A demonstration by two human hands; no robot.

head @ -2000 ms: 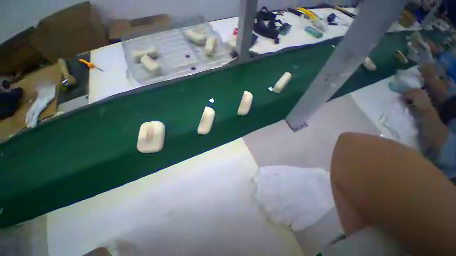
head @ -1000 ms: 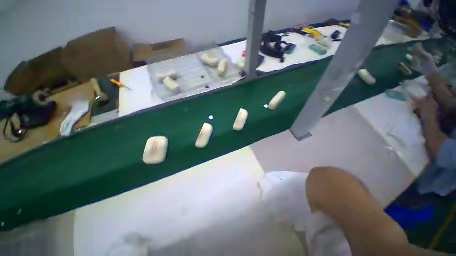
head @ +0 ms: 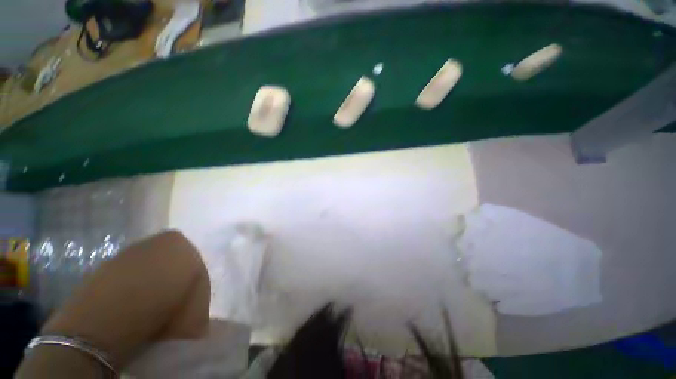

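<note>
My left hand (head: 152, 277) is blurred at the lower left, with a bracelet at the wrist; its fingers cannot be made out. It is over the near bench, beside a crumpled whitish clear bag (head: 247, 259). My right hand is not in view. A flat white glove (head: 534, 259) with a ruffled edge lies on the bench at the right. On the green belt (head: 185, 126) lie a wide cream housing piece (head: 268, 111) and three slim cream units (head: 354, 102), (head: 439, 84), (head: 537, 62).
White flecks (head: 378, 68) lie on the belt. A grey post (head: 630, 111) stands at the right. Clear plastic packing (head: 81, 229) is at the left end. Beyond the belt are a dark corded tool (head: 115, 18) and a white glove (head: 178, 28). Dark hair strands cross the bottom edge.
The view has swung down and left. My right arm has left the picture and my left hand has come in at lower left. The glove at the right now shows uncovered.
</note>
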